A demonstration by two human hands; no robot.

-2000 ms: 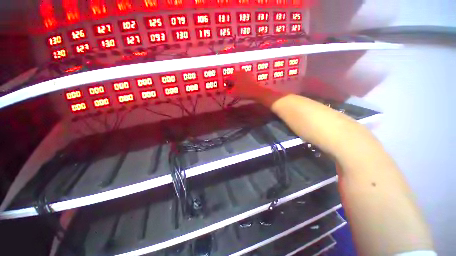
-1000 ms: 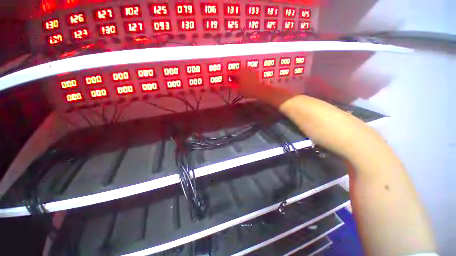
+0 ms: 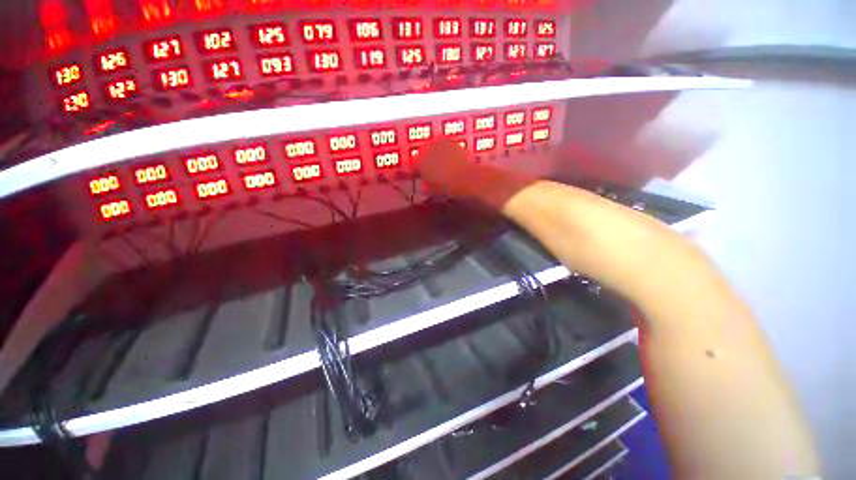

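Note:
My right hand (image 3: 450,172) reaches in from the right to the back panel (image 3: 272,208), at the lower row of red 000 readouts. It covers part of two readouts; its fingers are blurred in red glow and what they hold cannot be told. Thin black cables (image 3: 352,206) run from the socket row under the readouts. A cable bundle (image 3: 404,274) lies across the ribbed shelf (image 3: 235,314) and hangs over its white front edge. My left hand is not in view.
A white shelf edge (image 3: 375,105) crosses just above my right hand. Readouts above it show numbers such as 130 and 127. More cables (image 3: 47,394) hang over the edge at left. Lower shelves (image 3: 554,412) are stacked below, with a blue shape (image 3: 648,448) at lower right.
The view has shifted slightly between frames. My right hand stays at the panel and has moved slightly along the readouts, now showing more of the upper row.

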